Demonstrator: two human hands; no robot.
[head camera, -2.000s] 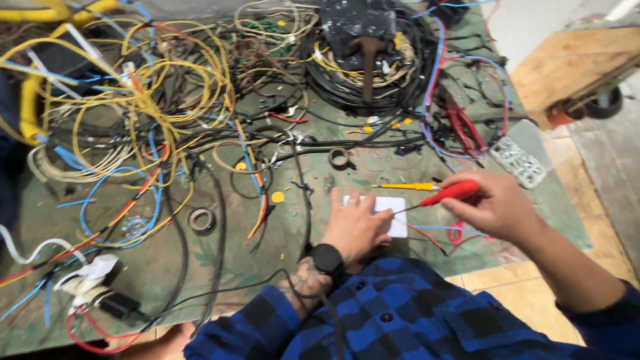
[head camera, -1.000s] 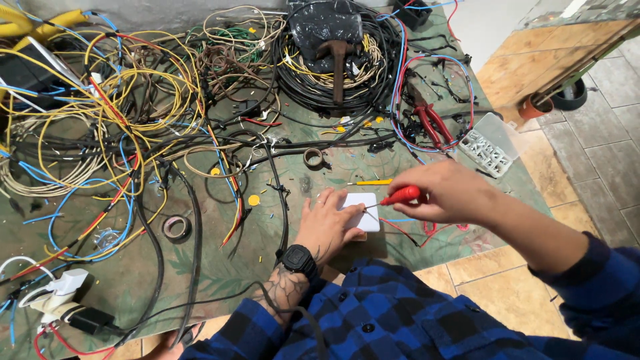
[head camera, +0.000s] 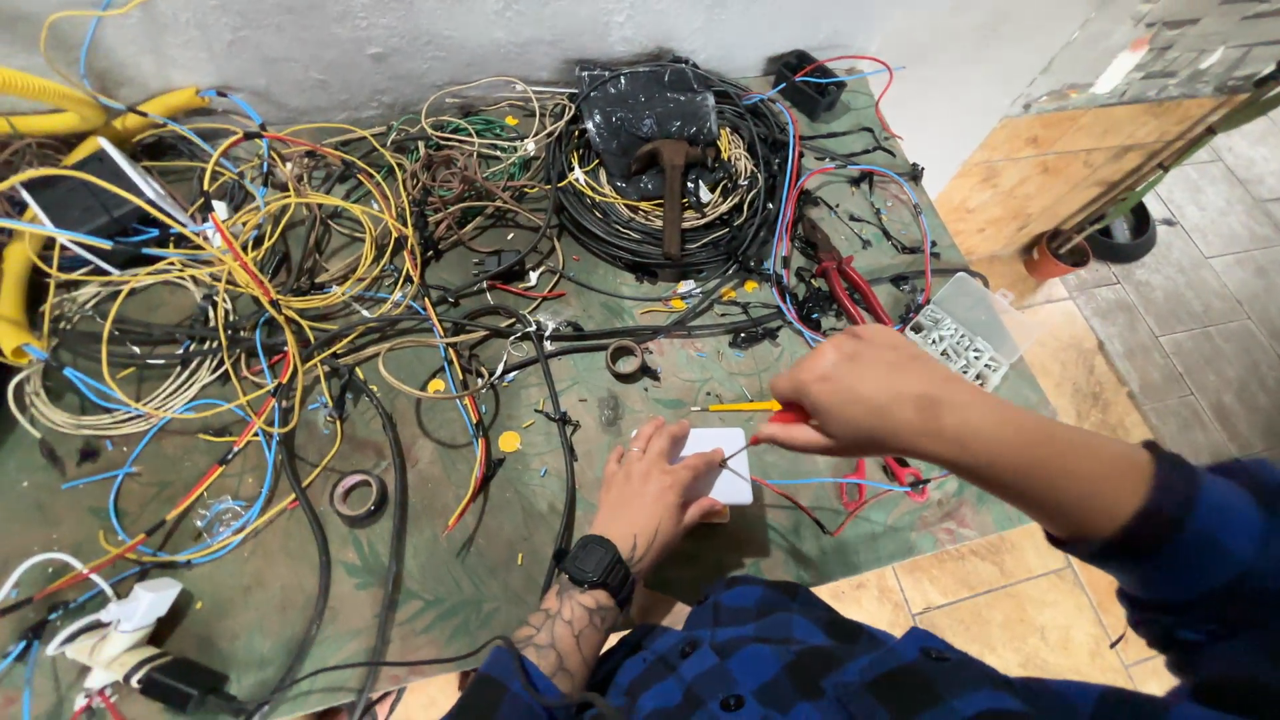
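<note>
A white plastic plate (head camera: 732, 486) lies on the cloth-covered table near my body, with red and blue wires running out at its right. My left hand (head camera: 655, 480), a watch on its wrist, presses on the plate's left part with spread fingers. Closed around the red handle of a screwdriver (head camera: 790, 414) is my right hand (head camera: 850, 390); the shaft slants down to the plate's face beside my left fingertips. Just above the plate lies a thin yellow-handled screwdriver (head camera: 740, 406). Red-handled scissors (head camera: 903, 474) lie right of the plate, partly under my right forearm.
Tangled yellow, blue and red wires (head camera: 330, 230) cover the left side. A hammer (head camera: 673, 200) rests on a black cable coil (head camera: 590, 235) at the back. Red-handled pliers (head camera: 850, 285), a box of small white parts (head camera: 955, 345) and tape rolls (head camera: 358, 497) lie around. A plug adapter (head camera: 130, 640) sits front left.
My right hand has turned over the screwdriver's handle, its grip now higher and more closed. My left hand stays on the white plate. The view has shifted somewhat.
</note>
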